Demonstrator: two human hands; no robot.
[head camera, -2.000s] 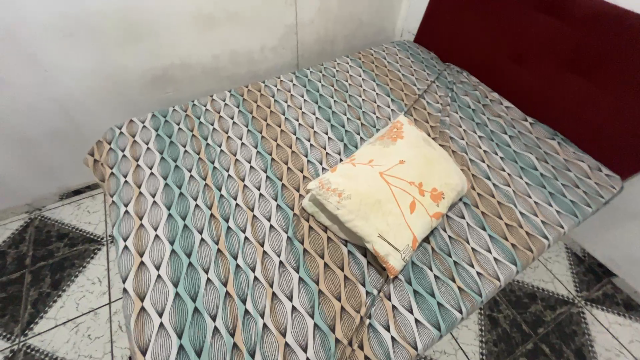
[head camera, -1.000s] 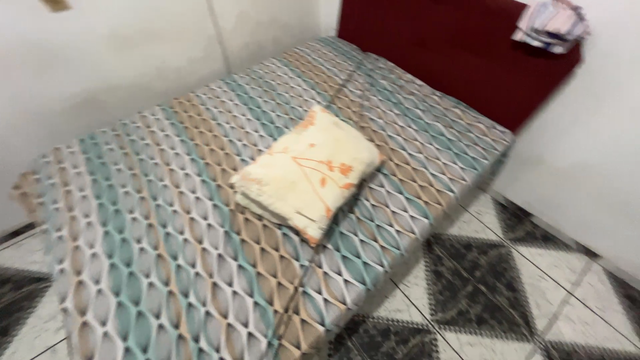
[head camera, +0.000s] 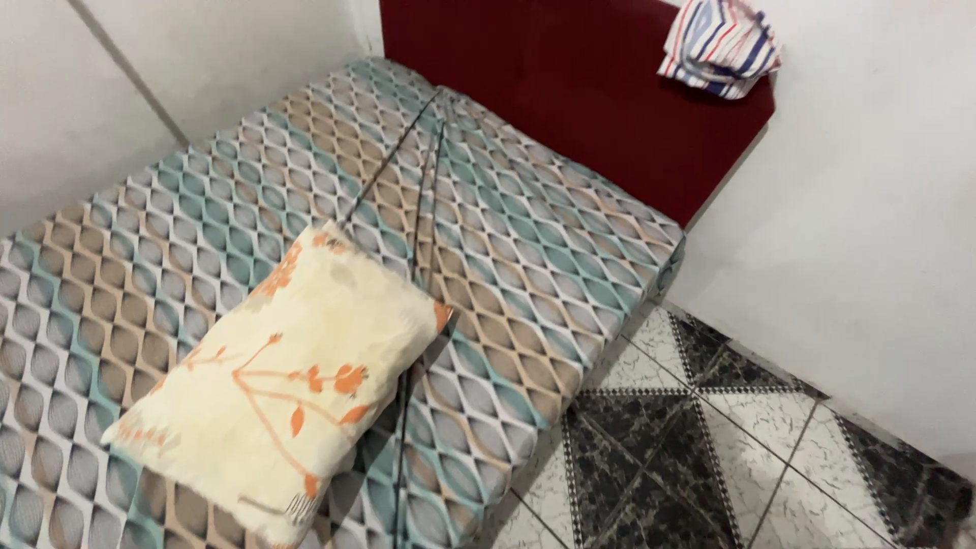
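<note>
Neither my left hand nor my right hand shows in the head view. A cream pillow (head camera: 290, 374) with an orange floral print lies flat on a bed. The bed is covered by a sheet (head camera: 252, 183) patterned in teal, tan, grey and white waves. Dark thin lines, which may be seams or cords, run across the sheet from near the headboard and pass beside the pillow. At the bed's far end stands a dark red headboard (head camera: 534, 84). A crumpled striped cloth (head camera: 720, 49) in white, red and blue hangs over its upper right corner.
Pale walls rise at the left (head camera: 69, 114) and the right (head camera: 854, 229). The floor at the lower right has black and white marbled tiles (head camera: 648, 465). The bed's right edge (head camera: 583, 374) borders this floor.
The view has shifted toward the headboard and come nearer to the pillow. The striped cloth, outside the oldest frame, is in view. The pillow still lies on the bed.
</note>
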